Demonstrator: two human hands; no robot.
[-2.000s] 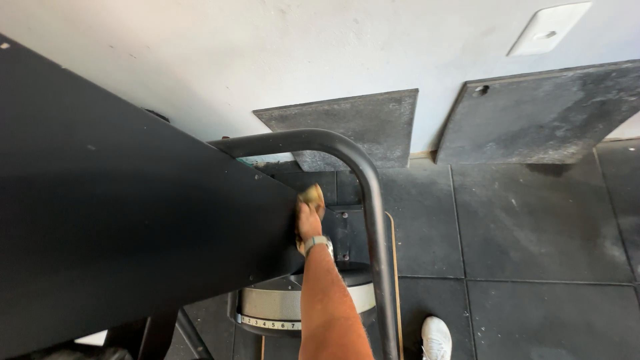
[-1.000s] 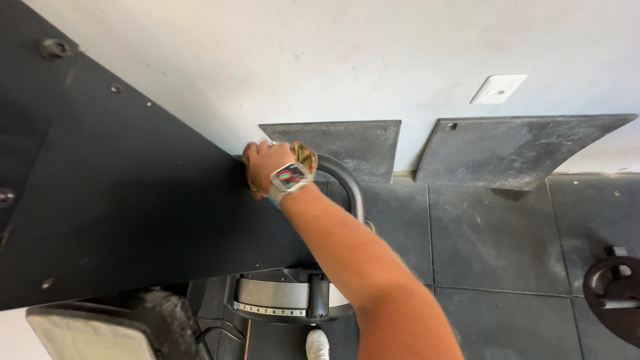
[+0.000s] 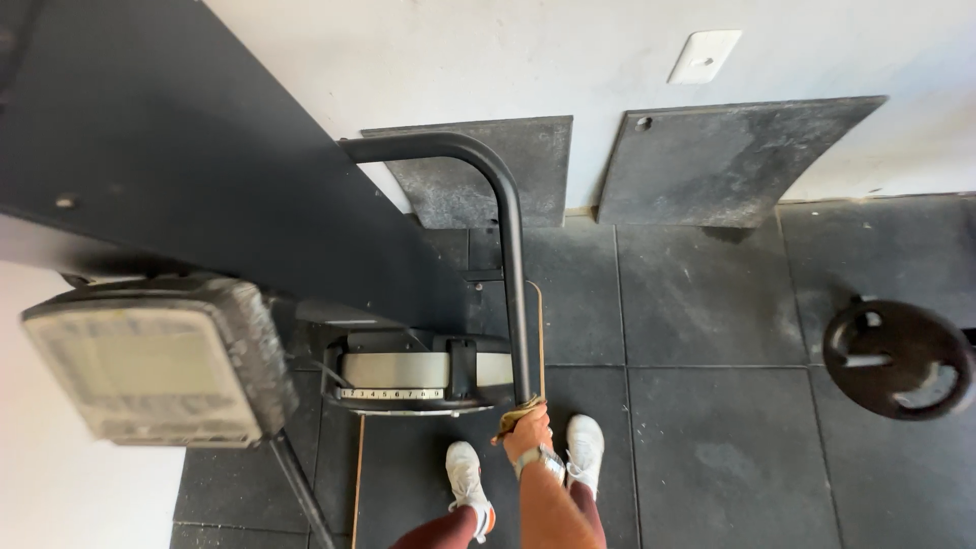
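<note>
My right hand (image 3: 529, 432), with a watch on its wrist, is closed around a yellow-brown cloth (image 3: 515, 418) at the lower end of a curved black tube handle (image 3: 509, 206). The handle comes out from the wide black panel (image 3: 252, 152) of an exercise machine. To the left of the hand is the machine's round fan housing (image 3: 396, 372) with a numbered scale. A dusty grey display console (image 3: 145, 374) on the machine is at the lower left. My left hand is out of view.
Two grey rubber mats (image 3: 709, 164) lean against the white wall (image 3: 457, 61), below a wall plate (image 3: 704, 57). A round black weight plate (image 3: 896, 358) is at the right. My white shoes (image 3: 465, 469) stand below the housing. Black rubber tiles (image 3: 717, 442) cover the floor.
My right hand, with the cloth, has moved from the handle's upper end by the panel down to its lower end. The view has shifted, showing more of the console and weight plate.
</note>
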